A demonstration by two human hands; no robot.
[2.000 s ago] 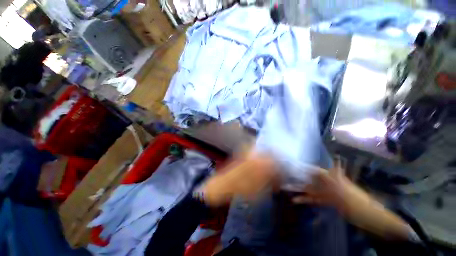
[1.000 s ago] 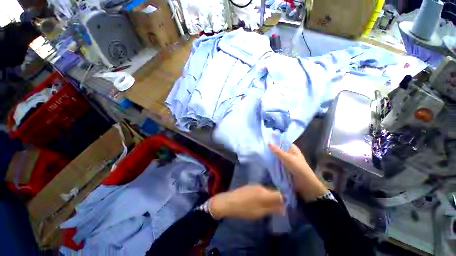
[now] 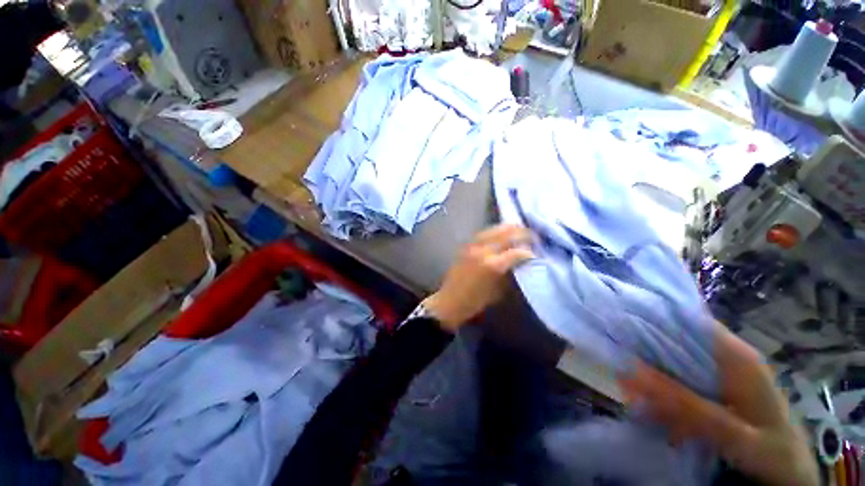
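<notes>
A light blue garment [image 3: 607, 256] lies bunched from the table towards the machine and over the table's front edge. My left hand [image 3: 481, 273] pinches its left edge near the middle of the view. My right hand [image 3: 702, 408] is blurred at the lower right, against the garment's near end; its fingers are partly unclear, so its grip cannot be told. The off-white overlock machine [image 3: 773, 214] with an orange oval badge stands right of the garment.
A heap of light blue pieces [image 3: 403, 142] lies on the table to the left. A red crate [image 3: 248, 275] with light blue garments [image 3: 228, 380] is beside my legs. A white tape roll [image 3: 220, 130] lies at the back left. Thread cones [image 3: 806, 62] stand at the back right.
My right hand has moved right and down. My left hand has moved up to the garment's left edge. The garment has shifted right, and more of it spreads towards the machine.
</notes>
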